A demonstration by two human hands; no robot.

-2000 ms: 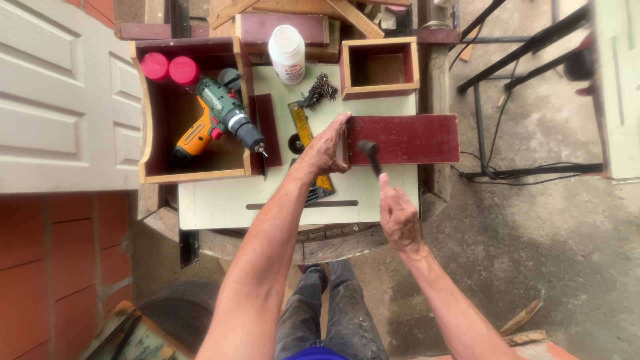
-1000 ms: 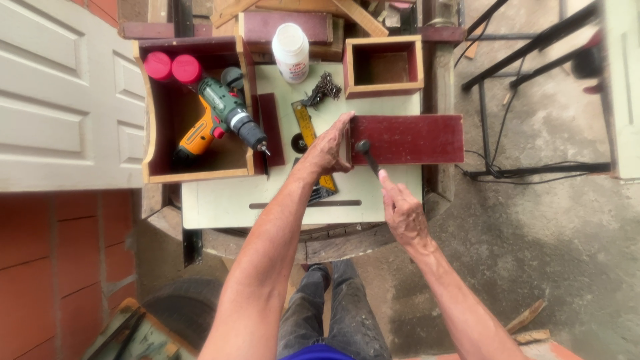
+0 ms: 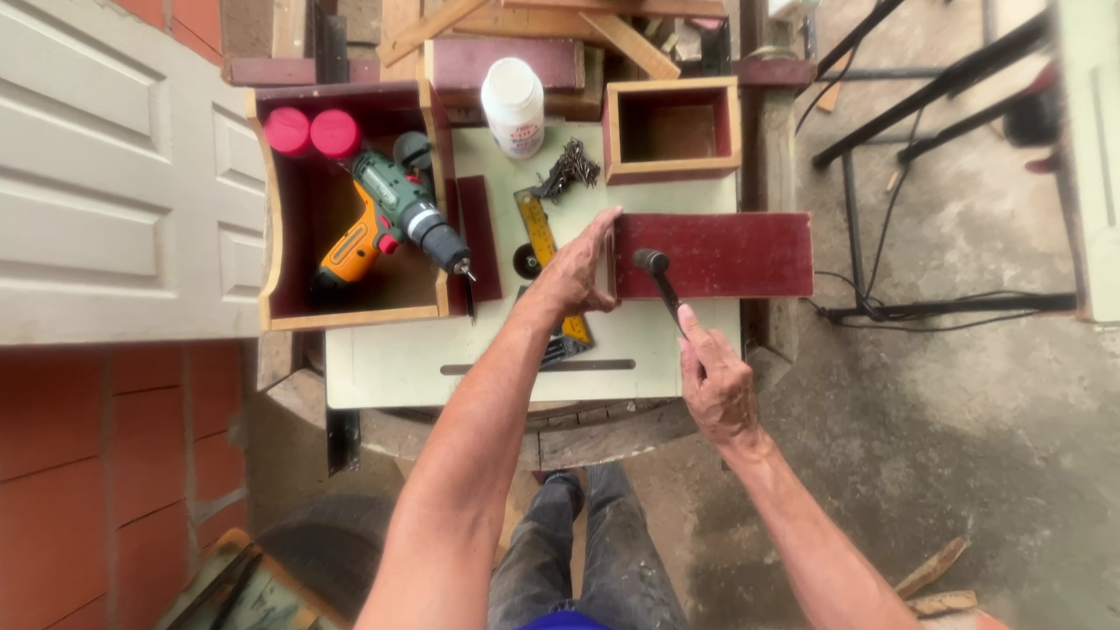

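Note:
My left hand [image 3: 577, 273] grips the left end of a dark red wooden piece [image 3: 744, 254], which reaches past the right edge of the pale board [image 3: 394, 367]. A hammer [image 3: 667, 284] is in my right hand [image 3: 719, 381], its head over the red face near the left end; whether it touches cannot be told. Left of my left hand lie a yellow square [image 3: 535, 223], partly hidden by hand and forearm, and a small black disc [image 3: 526, 261]. Beyond the hand is a heap of screws or nails [image 3: 573, 166].
A curved-sided wooden box [image 3: 350, 322] at left holds a cordless drill [image 3: 372, 210] and red-capped containers [image 3: 335, 133]. A white plastic bottle [image 3: 513, 109] and a small open wooden box [image 3: 672, 166] stand at the back, before wood offcuts [image 3: 630, 44]. A black metal frame [image 3: 954, 306] stands at right.
The hammer head has shifted slightly over the red piece. My left hand keeps its place at the left end of the piece.

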